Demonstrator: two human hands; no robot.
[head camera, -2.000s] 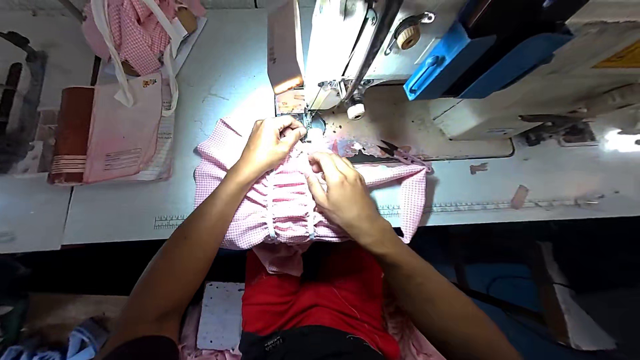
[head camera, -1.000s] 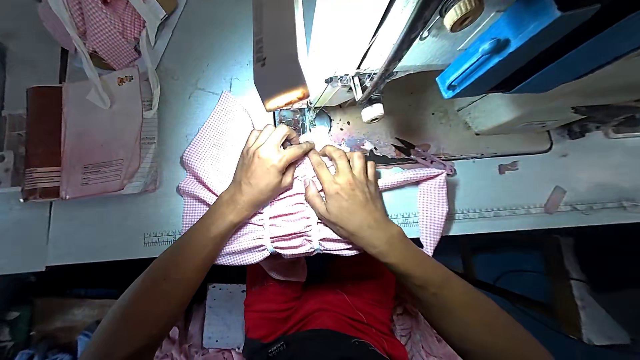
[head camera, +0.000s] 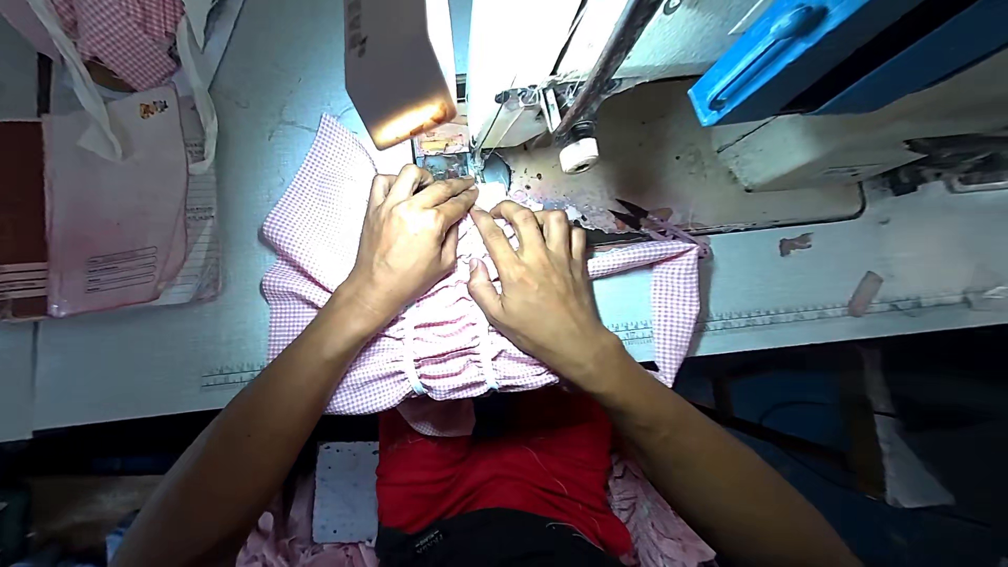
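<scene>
Pink gingham fabric (head camera: 315, 213), gathered along two narrow pale bands, lies on the table in front of a sewing machine (head camera: 512, 71). My left hand (head camera: 409, 232) presses on the cloth with bent fingers, its fingertips just in front of the needle area (head camera: 477, 161). Beside it, my right hand (head camera: 539, 287) rests on the gathers with fingers slightly spread, its index fingertip close to my left fingers. Whether either hand pinches the cloth is hidden. A narrow gingham strip (head camera: 676, 307) extends right and hangs over the front edge.
Thread snips (head camera: 650, 220) lie right of my hands. A plastic-covered booklet (head camera: 118, 205) and more gingham with white straps (head camera: 126, 39) are at left. A white box-like piece (head camera: 398, 71) hangs left of the needle. Measuring tape markings (head camera: 756, 315) run along the table's front edge.
The view has moved closer to the machine. Both hands stay on the cloth by the needle; my left hand now lies flatter than in the earliest frame, where its fingers were more raised and pinched.
</scene>
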